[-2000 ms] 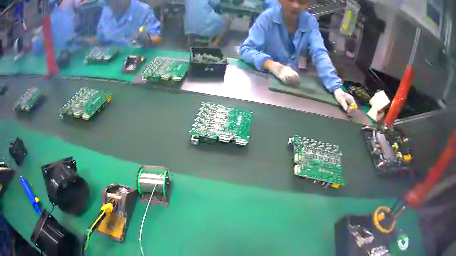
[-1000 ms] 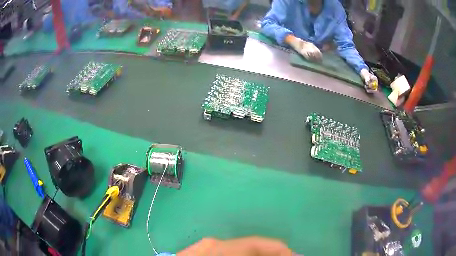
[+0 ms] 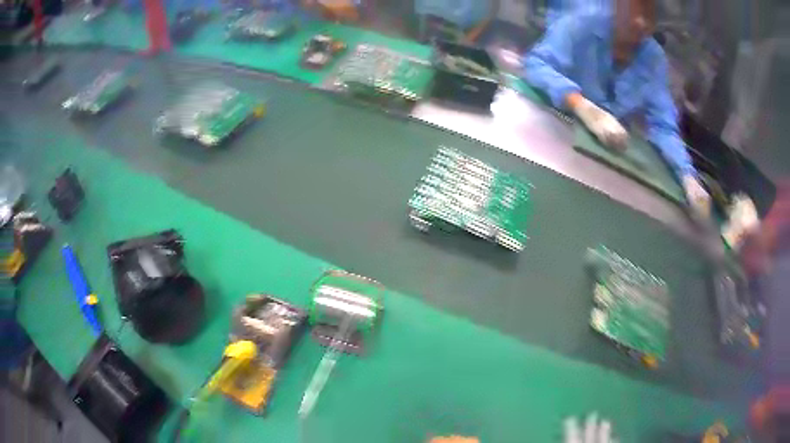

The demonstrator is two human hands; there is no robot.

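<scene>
The picture is blurred. My left hand (image 3: 455, 439) is bare and shows only as a sliver of skin at the bottom edge. My right hand (image 3: 589, 431) wears a white glove; only its fingertips, pointing up, show at the bottom edge. What either hand holds is hidden. The solder reel (image 3: 346, 303) stands on the green mat, its wire hanging toward me. Left of it, a soldering iron (image 3: 232, 365) with a yellow part rests at its stand (image 3: 270, 324). A circuit board (image 3: 475, 201) lies joints up on the dark belt, another (image 3: 631, 303) to its right.
More boards (image 3: 210, 114) lie on the belt at the left. Black round units (image 3: 156, 285) and a blue tool (image 3: 82, 290) are on the mat at left. A person in blue (image 3: 606, 78) with white gloves works across the belt beside a black bin (image 3: 465, 76).
The view has swung, so the reel, stand and boards sit further right. The bare hand, broad at the bottom edge a second ago, is now a sliver. White glove fingertips have appeared.
</scene>
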